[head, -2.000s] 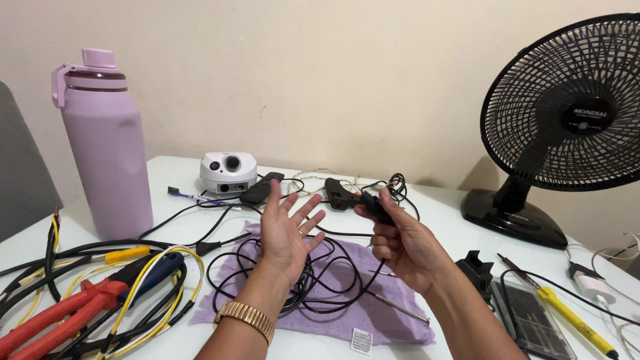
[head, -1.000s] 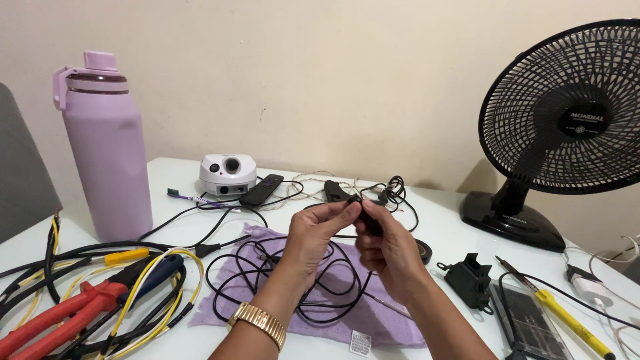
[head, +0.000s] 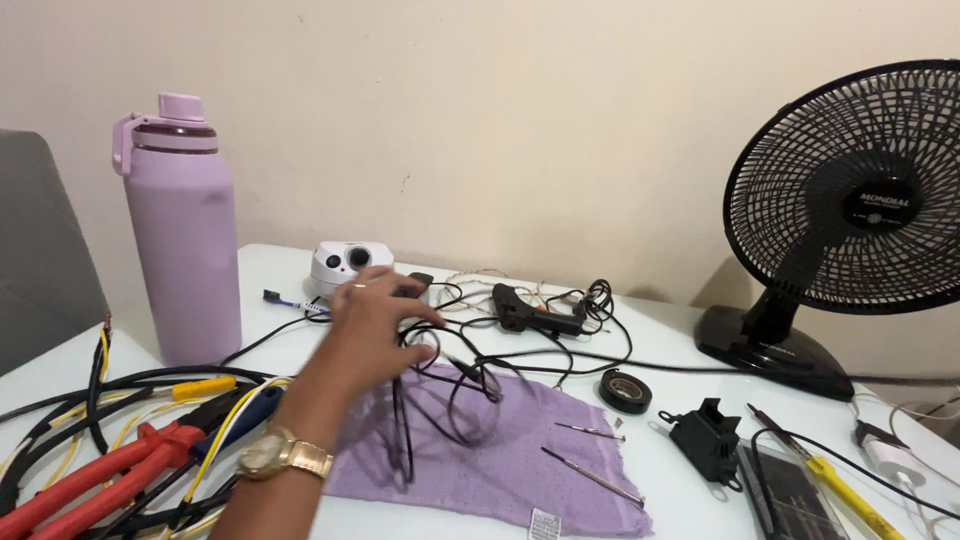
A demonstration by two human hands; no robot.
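My left hand point(head: 382, 322), with a gold-toned watch point(head: 285, 454) on its wrist, reaches over the left part of a purple cloth point(head: 517, 457). Its fingers are spread in front of a white device point(head: 352, 262) with round dark openings. Loops of thin black cable point(head: 450, 405) lie or hang just right of the hand; whether the fingers touch them cannot be told. My right hand is out of view. On the cloth's right part rest two small precision screwdrivers point(head: 592, 477). Behind the cloth lies a black glue gun point(head: 536, 315) among cables.
A lilac bottle point(head: 184, 247) stands at the left, behind red-handled pliers point(head: 105, 469) and thick cables. Black tape point(head: 625, 391), a black plastic bracket point(head: 705, 442), a dark case point(head: 791, 491) and a yellow-handled soldering iron point(head: 847, 487) lie at the right. A black fan point(head: 855, 202) stands behind them.
Both hands held a small black part together one second ago. Now they are apart: the left has moved to the left over the cable loops, and the right has left the view.
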